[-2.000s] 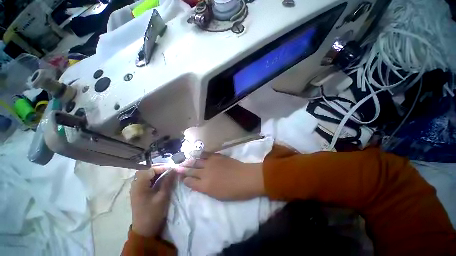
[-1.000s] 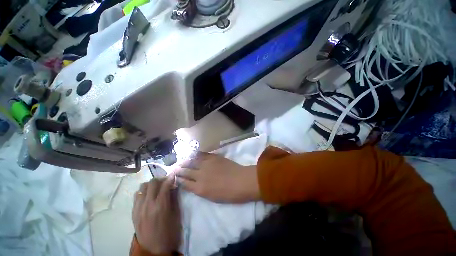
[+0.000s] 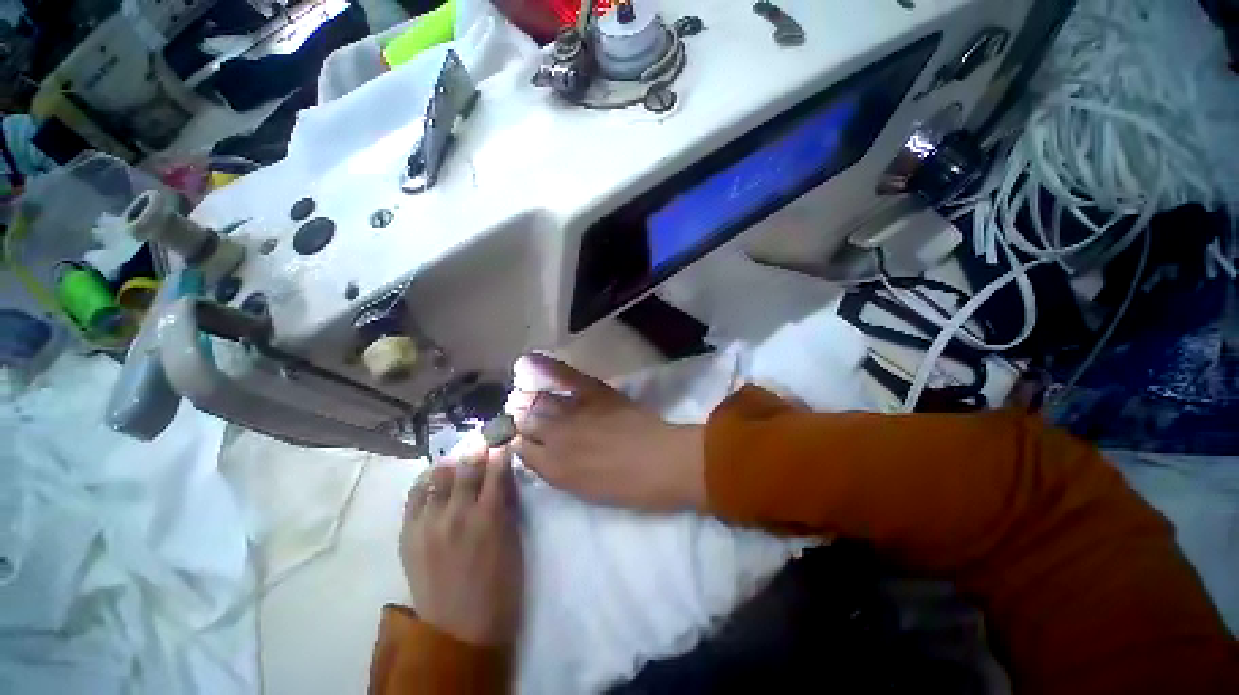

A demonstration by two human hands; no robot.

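White garment fabric (image 3: 618, 577) lies bunched on the machine bed and runs down toward me. My left hand (image 3: 462, 543) is palm down at its left edge, with close fingertips on the cloth just below the presser foot area. My right hand (image 3: 598, 437) lies over the fabric at the right of the needle area. Its upper fingers are raised in front of the lamp glow, and its lower fingers are by a small dark round part. The sewing machine (image 3: 503, 149) stands over the work. The needle, the stitch point and what the right fingertips touch are hidden or blurred.
A white cloth heap (image 3: 109, 516) lies at left. Green thread (image 3: 88, 299) is in a clear bin. A tangled bundle of narrow white strips (image 3: 1101, 136) hangs at right above dark straps (image 3: 924, 333). The machine's metal guard (image 3: 292, 401) juts out left of my hands.
My right hand's upper fingers have risen into the lamp light. My left hand, earlier by a thin white strip, now lies flatter near the foot. The strip no longer shows there. The view has shifted slightly.
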